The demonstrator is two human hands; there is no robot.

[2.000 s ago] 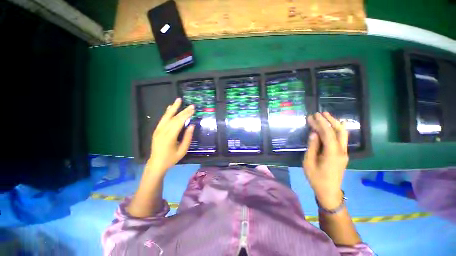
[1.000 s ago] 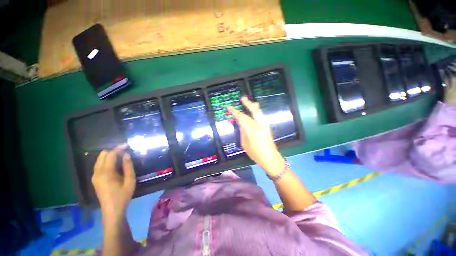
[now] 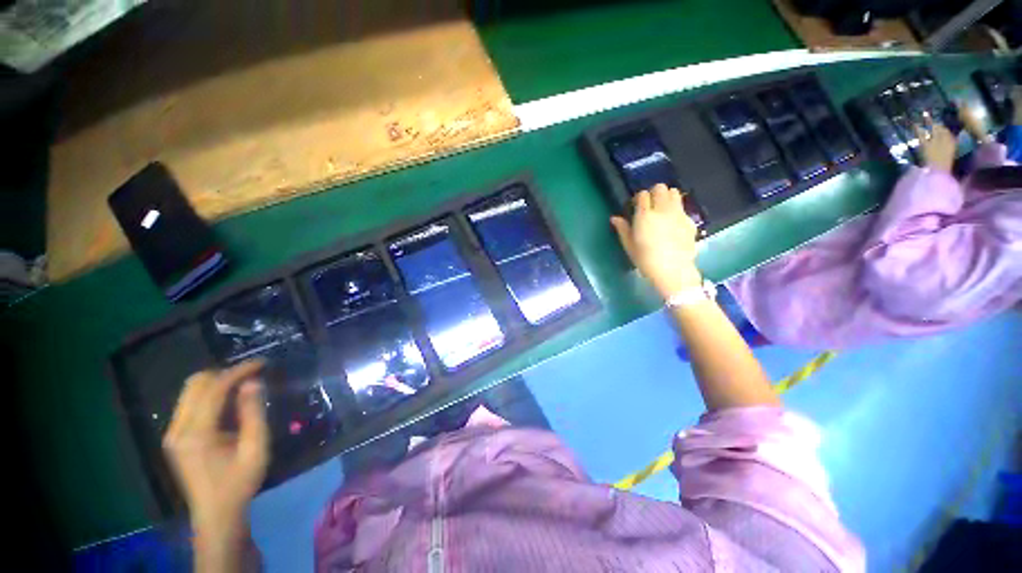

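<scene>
The near black tray (image 3: pixel 583 302) lies tilted across the bench. Its leftmost slot is empty; the other slots hold phones, among them one with a pale bluish screen (image 3: pixel 448 297). My left hand (image 3: pixel 219 437) is over the tray's left end, fingers curved and apart, slightly blurred, partly covering the leftmost phone (image 3: pixel 263 325), which shows a small red spot. My right hand (image 3: pixel 661 241) is at the neighbouring tray, over the lower end of its leftmost phone (image 3: pixel 639 151); whether the fingers grip it is hidden.
A dark phone with a white mark (image 3: pixel 168 229) lies beyond the near tray, partly on the wooden board (image 3: pixel 280 112). The neighbouring tray (image 3: pixel 695 146) also holds several phones and one empty slot. A person in a pink smock (image 3: pixel 897 257) works at the right, by further trays.
My right hand has moved from the near tray to the neighbouring tray. The view has swung right. The green list on one screen is gone, and the red bars on two others no longer show.
</scene>
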